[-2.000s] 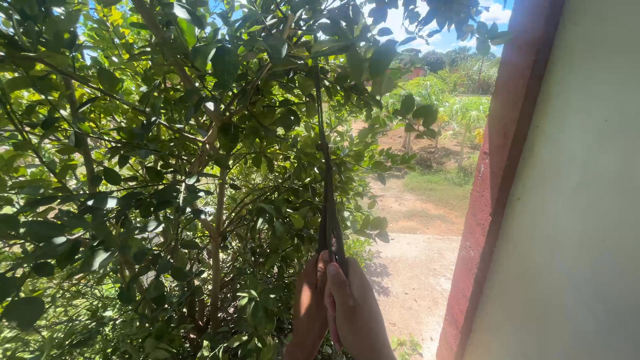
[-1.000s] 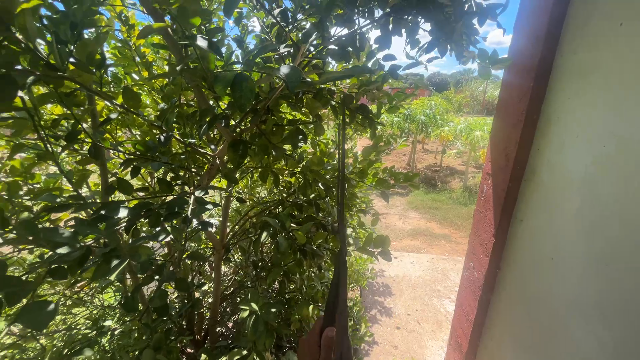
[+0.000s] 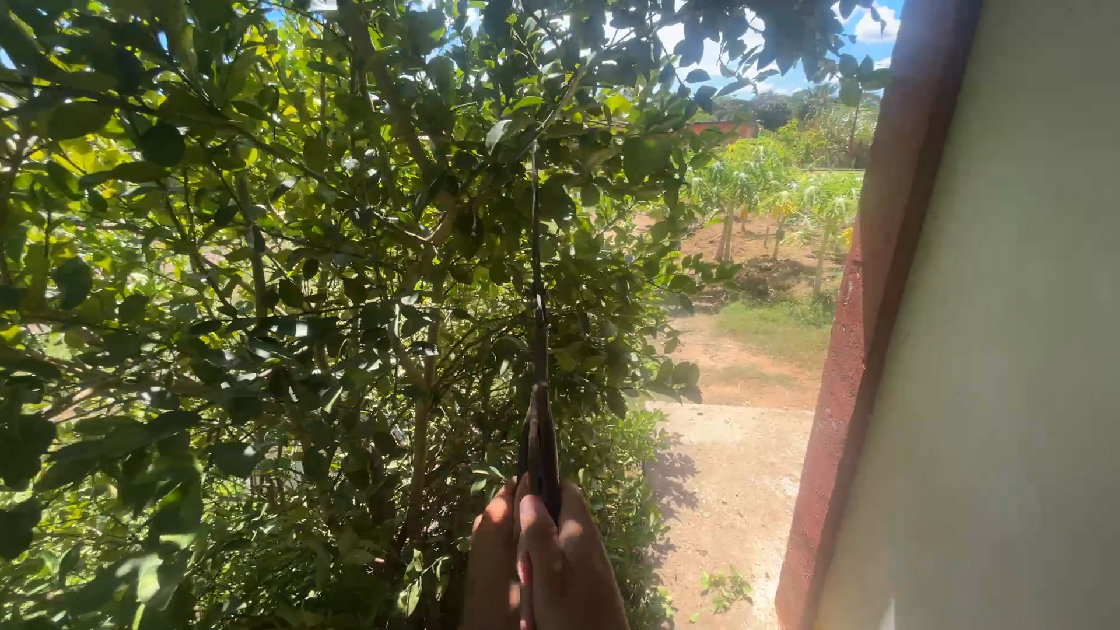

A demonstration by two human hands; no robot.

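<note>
Both hands hold a long, thin, dark-bladed tool (image 3: 539,341), seen nearly edge-on, so its exact kind cannot be told. Its blade points up and away into a leafy green bush (image 3: 350,306), and the tip lies among leaves near the upper middle. My left hand (image 3: 495,560) is closed round the handle on the left side. Pressed against it from the right is my right hand (image 3: 564,560), its thumb lying along the dark handle. A reddish part of the tool shows between the palms at the bottom.
A pale wall (image 3: 1006,350) with a dark red edge (image 3: 831,437) stands close on the right. Between bush and wall runs a pale path (image 3: 726,490) with a small leafy cutting (image 3: 724,588) on it. Small trees (image 3: 744,184) grow beyond, on bare soil.
Both hands have risen back into fuller view since one second ago, when they were mostly below the frame. The tool's blade has shifted left against the bush since then.
</note>
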